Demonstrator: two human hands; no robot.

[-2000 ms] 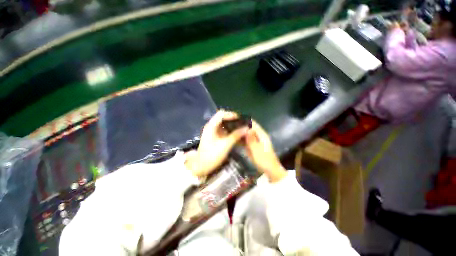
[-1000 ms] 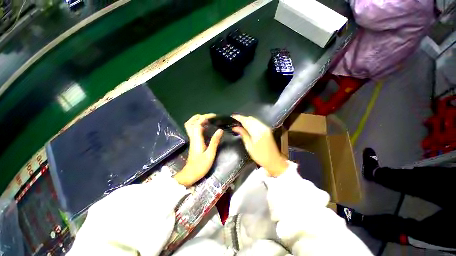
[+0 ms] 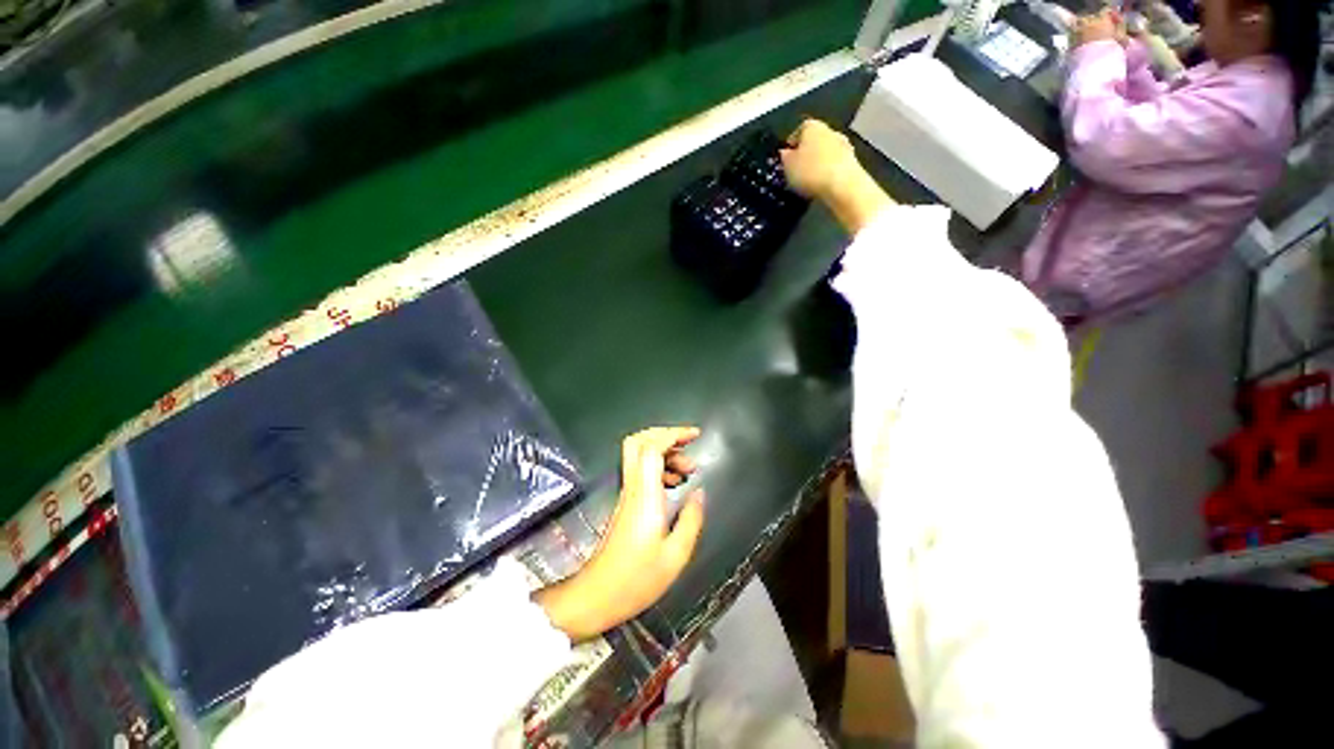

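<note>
Two black panel stacks (image 3: 720,227) with rows of white marks stand side by side on the dark green bench. My right hand (image 3: 822,158) is stretched out at the far stack, its fingers on the stack's top right edge; its grip is partly hidden. My left hand (image 3: 645,536) is over the near edge of the bench, fingers curled apart, holding nothing. A large dark bagged pack (image 3: 337,490) in shiny clear plastic lies flat at the left. Another dark stack (image 3: 824,325) is mostly hidden by my right sleeve.
A long white box (image 3: 954,135) lies at the bench's far right. A person in a pink smock (image 3: 1170,161) works beyond it. The green conveyor (image 3: 439,132) runs behind the bench. A brown carton (image 3: 873,695) is below, partly behind my sleeve. A red stool (image 3: 1276,461) is at the right.
My hands were together around a small black piece; they are now apart. The right hand has reached out to the stacks, and the left is empty. The view has shifted.
</note>
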